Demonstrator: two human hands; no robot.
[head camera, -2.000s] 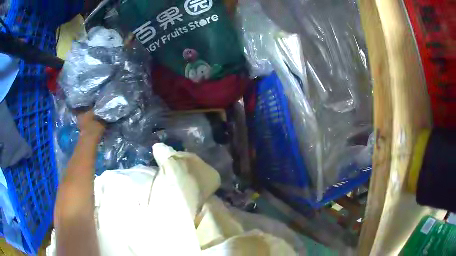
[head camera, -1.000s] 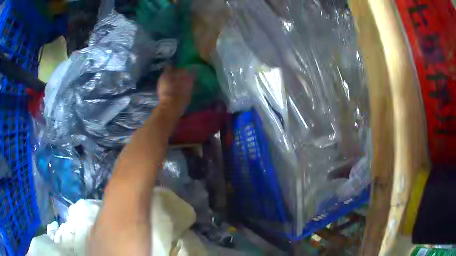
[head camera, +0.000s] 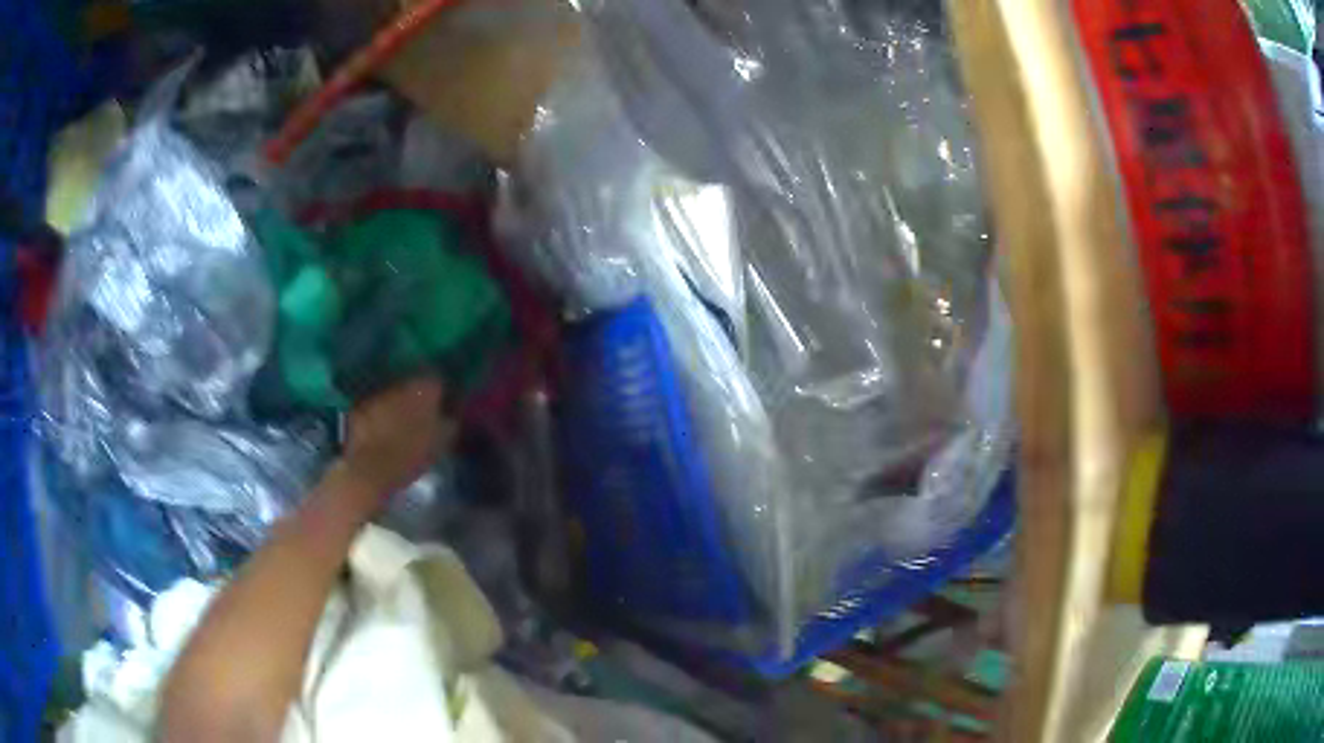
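Note:
My left hand (head camera: 395, 433), bare and blurred, reaches in from the lower left. Its fingers are closed on the lower edge of a crumpled green bag (head camera: 421, 290) with dark red edging; the fingertips are partly hidden. A red strap or strip (head camera: 356, 76) rises above the bag. Shiny clear plastic (head camera: 174, 276) over grey material lies left of it. Cream fabric (head camera: 399, 639) is heaped below, partly behind my forearm. My right hand is not in view.
A blue crate (head camera: 654, 479) holds large clear plastic wrapping (head camera: 828, 232). A wooden table edge (head camera: 1053, 363) runs down the right, with a red lettered object (head camera: 1205, 203), a dark yellow-ended cylinder (head camera: 1234, 530) and a green item (head camera: 1220, 704) beyond it.
My left hand has moved from the grey plastic to the green bag, then left and down with it. The bag, earlier spread with its print showing, is now crumpled. The view has shifted.

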